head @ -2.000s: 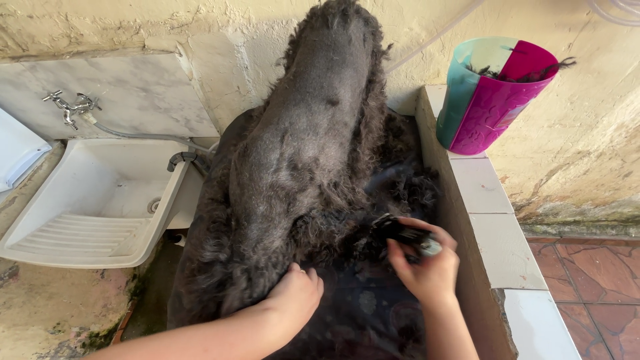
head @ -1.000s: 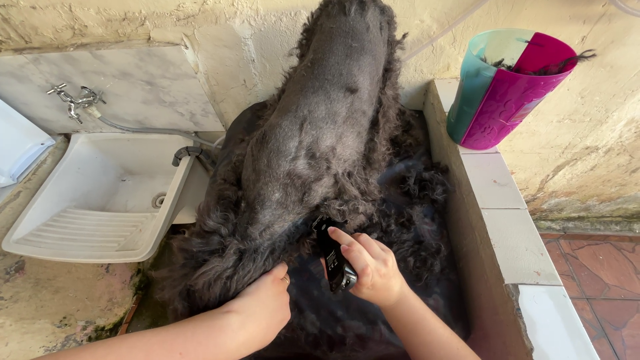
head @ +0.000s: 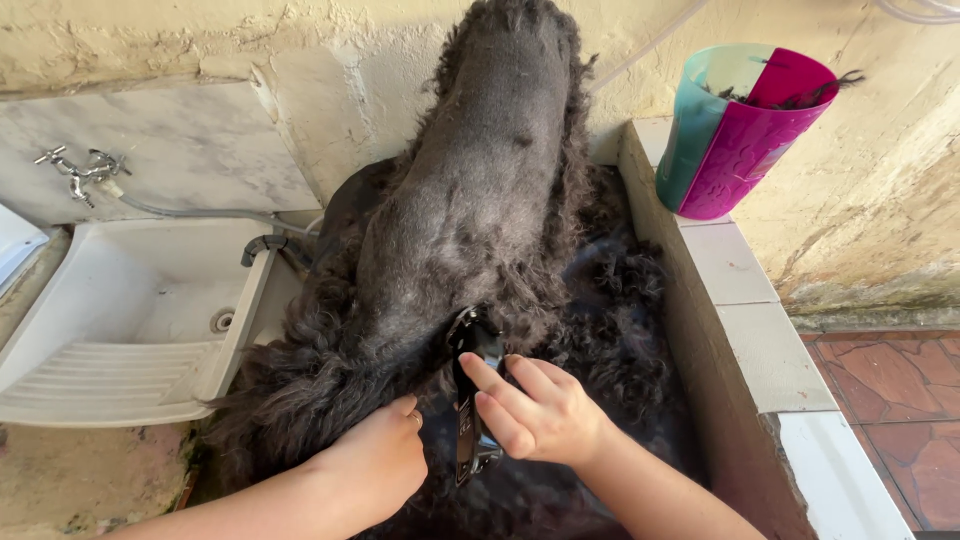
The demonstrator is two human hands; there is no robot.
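Note:
A dark grey dog with a closely clipped back stands facing away, with longer curly fur on its sides and hind leg. My right hand holds black hair clippers upright, their blade end against the fur at the dog's rear. My left hand, a ring on one finger, is at the long fur of the hind leg on the left; its fingertips are hidden, so its grip cannot be made out. Loose clumps of cut fur lie to the dog's right on a dark surface.
A white sink with a ribbed washboard stands left, below a metal tap with a grey hose. A tile-topped low wall borders the right side, bearing a teal and magenta plastic container with fur inside. Reddish floor tiles lie beyond.
Two seconds ago my right hand held the clippers farther right, over the loose fur; they are now at the dog's rear. My left hand has stayed by the hind leg.

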